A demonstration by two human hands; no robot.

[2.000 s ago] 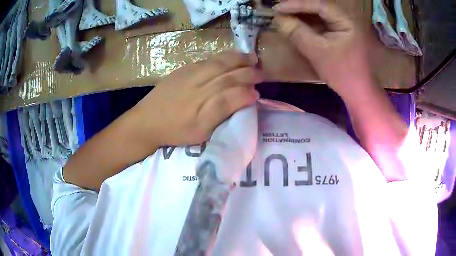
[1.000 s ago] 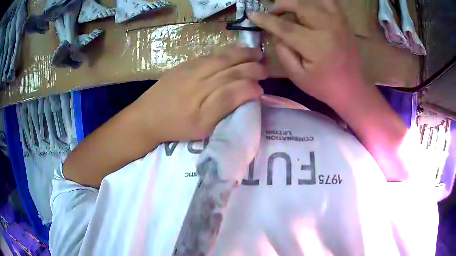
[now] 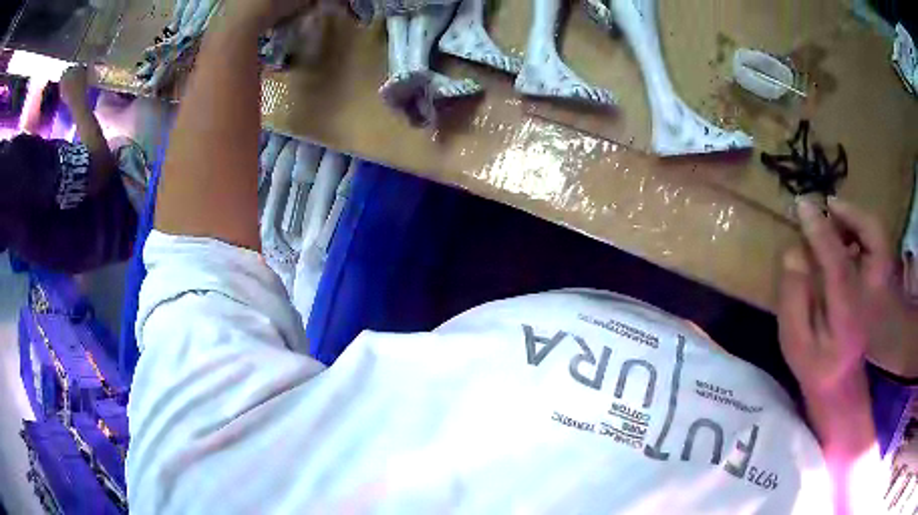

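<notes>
My left hand [image 3: 264, 10] is at the top edge, mostly cut off, by a row of legs; what it holds cannot be told. My right hand [image 3: 840, 272] is at the right, fingertips touching the near end of a tangle of black pieces [image 3: 808, 166]; whether it grips one is unclear. White prop legs with feet [image 3: 672, 111] lie on the table, toes pointing right. A shallow white dish [image 3: 762, 75] with a thin pale stick across it stands beyond the black tangle.
Brown cardboard-covered table [image 3: 624, 181] with shiny tape. A blue bin [image 3: 347, 262] holding pale legs is below its near edge at the left. Another person [image 3: 60, 191] in dark clothing is at the far left, near stacked blue crates [image 3: 75, 372]. More legs show at the right edge.
The view has swung left. My hands have moved far apart, and the leg that my left hand held over my lap is gone from there. My right hand is now at the black tangle.
</notes>
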